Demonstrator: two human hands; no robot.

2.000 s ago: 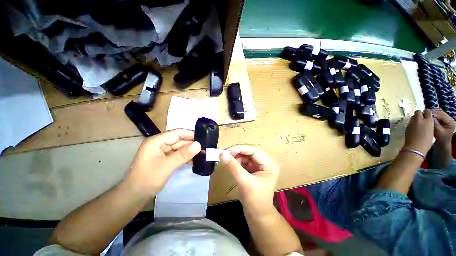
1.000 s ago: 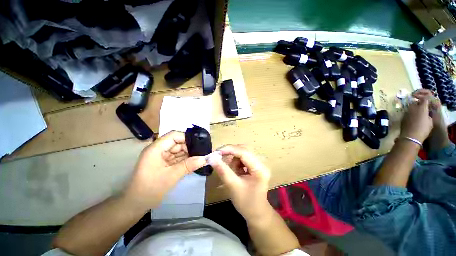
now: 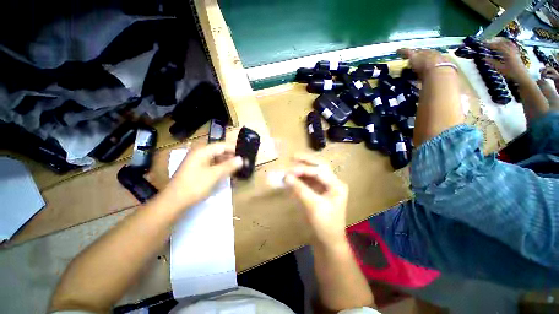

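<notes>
My left hand [image 3: 202, 173] holds a black oblong unit [image 3: 247, 152] upright by its left side, with no white band visible on it. My right hand [image 3: 319, 193], to the right of the unit and apart from it, pinches a blurred white label [image 3: 277, 178] between thumb and finger. A long white label sheet [image 3: 202, 251] lies in front of me, partly under my left hand. Black units with white bands lie in a loose pile [image 3: 375, 126] to the right; one banded unit [image 3: 315, 130] stands at its left edge.
An open carton [image 3: 214, 61] with black units and crumpled sheets is at upper left. Several units [image 3: 138, 183] lie below it. A person's arm [image 3: 436, 101] reaches over the pile from the right. A red stool [image 3: 392, 260] is below the bench edge.
The unit I held with the label is out of my hands, and a banded unit shows at the pile's left edge. My left hand holds another unit. The neighbour's arm has moved to the pile.
</notes>
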